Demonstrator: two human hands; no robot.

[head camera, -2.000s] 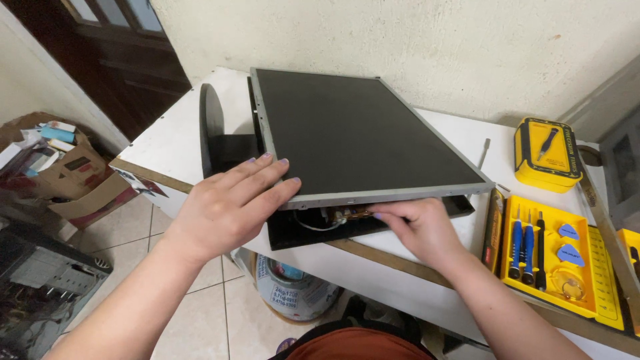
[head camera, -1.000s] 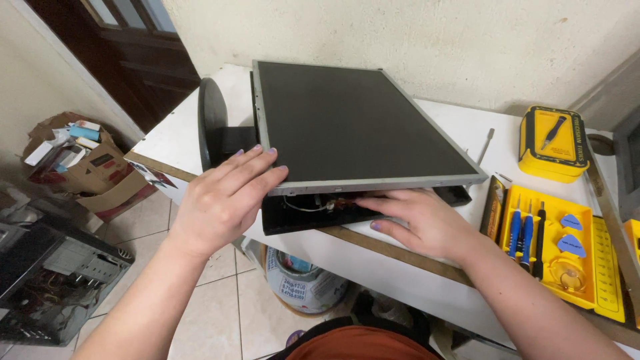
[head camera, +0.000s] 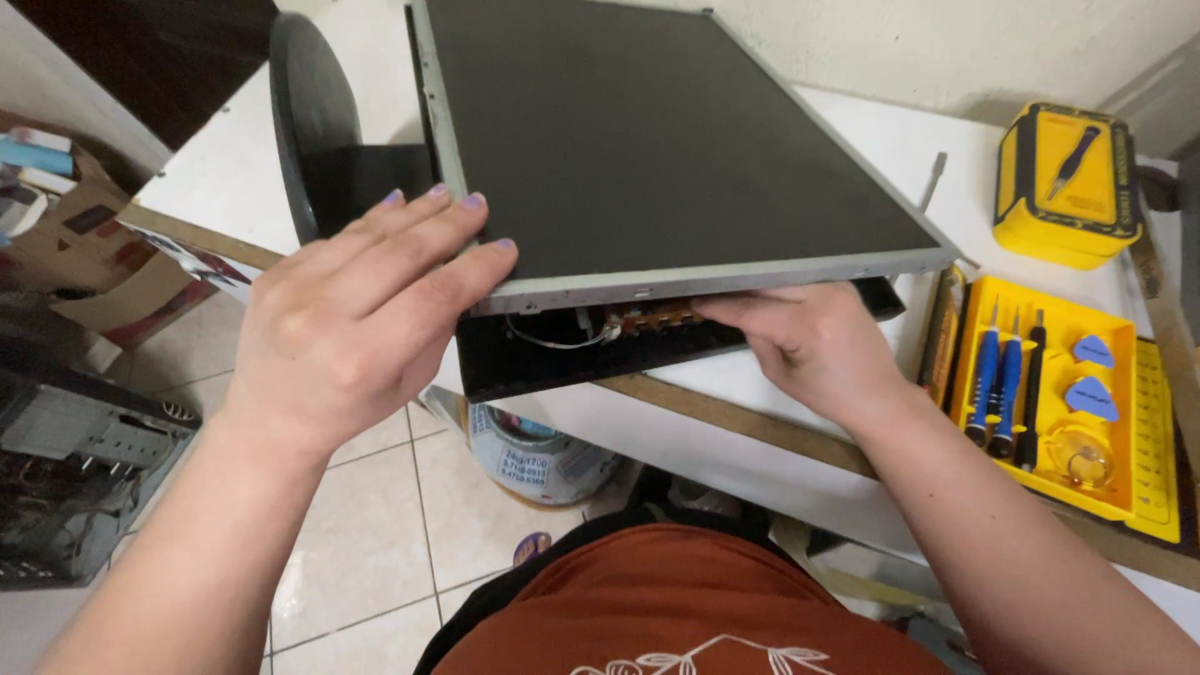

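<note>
A flat LCD panel in a metal frame (head camera: 647, 141) lies tilted over the black plastic housing of a monitor (head camera: 562, 361), its near edge raised. My left hand (head camera: 366, 309) rests on the panel's near left corner, fingers on the frame and the screen. Under the near edge, the fingertips of my right hand (head camera: 806, 337) reach to a narrow brown circuit board (head camera: 656, 319); whether they pinch it is hard to tell. A thin white cable (head camera: 558, 345) loops beside the board. The round black monitor stand (head camera: 305, 122) sticks out on the left.
On the right of the white table (head camera: 975, 141) are a yellow tool tin (head camera: 1069, 187), a yellow tray (head camera: 1116, 469) with blue screwdrivers and picks, and a thin metal tool (head camera: 934, 180). An open computer case (head camera: 84, 450), a cardboard box (head camera: 112, 253) and a labelled bucket (head camera: 544, 459) stand below.
My right hand has shifted its fingers along the gap beneath the panel's near edge. My left hand stays at the corner. The view has moved closer.
</note>
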